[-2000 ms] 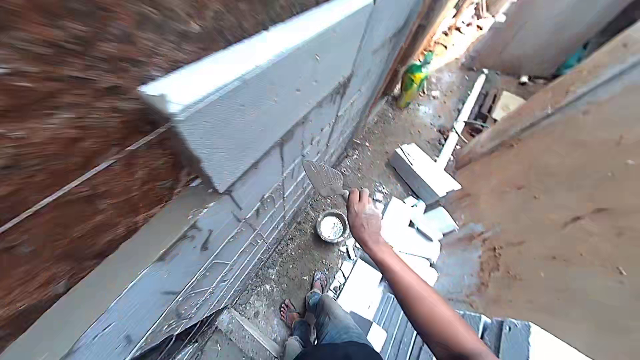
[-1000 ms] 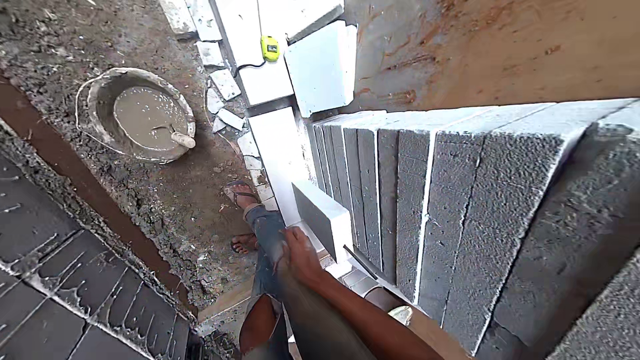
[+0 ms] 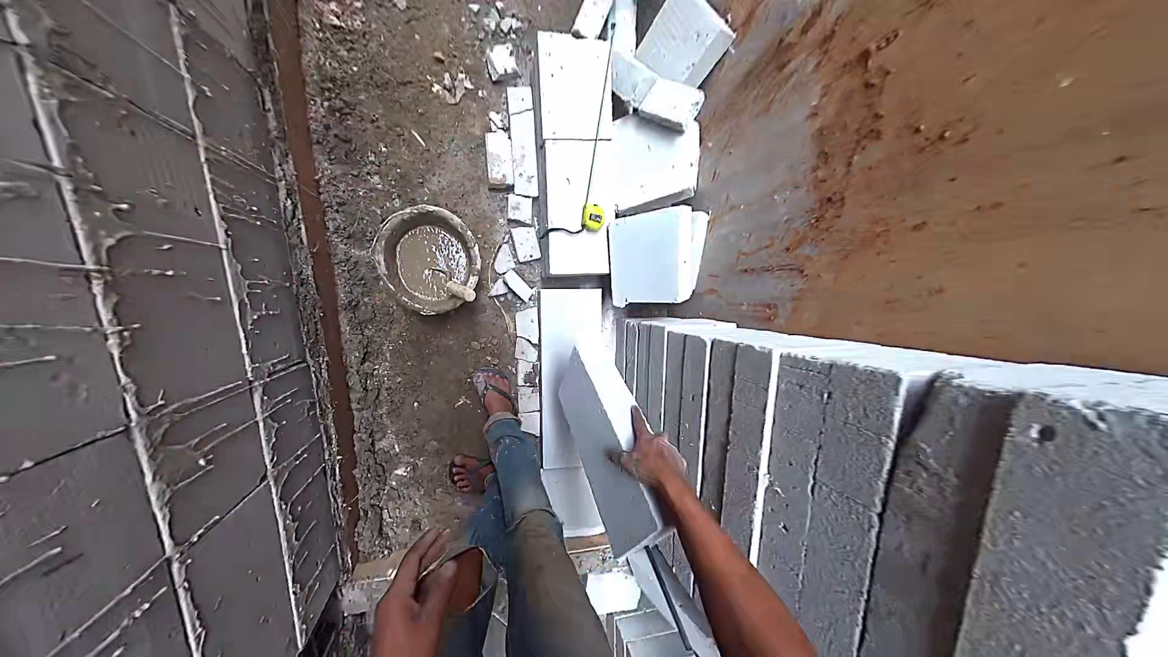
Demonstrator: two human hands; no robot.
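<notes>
My right hand (image 3: pixel 655 456) grips the edge of a light concrete block (image 3: pixel 607 447), which stands tilted over the white blocks on the ground. My left hand (image 3: pixel 418 589) is beside my knee, holding nothing, its fingers slightly bent and apart. Left of my feet, a bucket of wet mortar (image 3: pixel 429 260) has a tool with a stubby handle (image 3: pixel 460 291) in it. A yellow tape measure (image 3: pixel 593 217) lies on the white blocks (image 3: pixel 573 100) with its tape drawn out along them.
A row of stacked grey blocks (image 3: pixel 839 438) runs along my right, below a brown mud-stained surface (image 3: pixel 985 182). The block wall (image 3: pixel 164 365) with mortar joints stands at left. Broken block pieces (image 3: pixel 525 244) lie beside the bucket, and more blocks (image 3: pixel 684 41) lie farther ahead.
The trowel held in my right hand two seconds ago is no longer there; that hand now grips a block. My left hand has come into view. The view has swung down toward the ground.
</notes>
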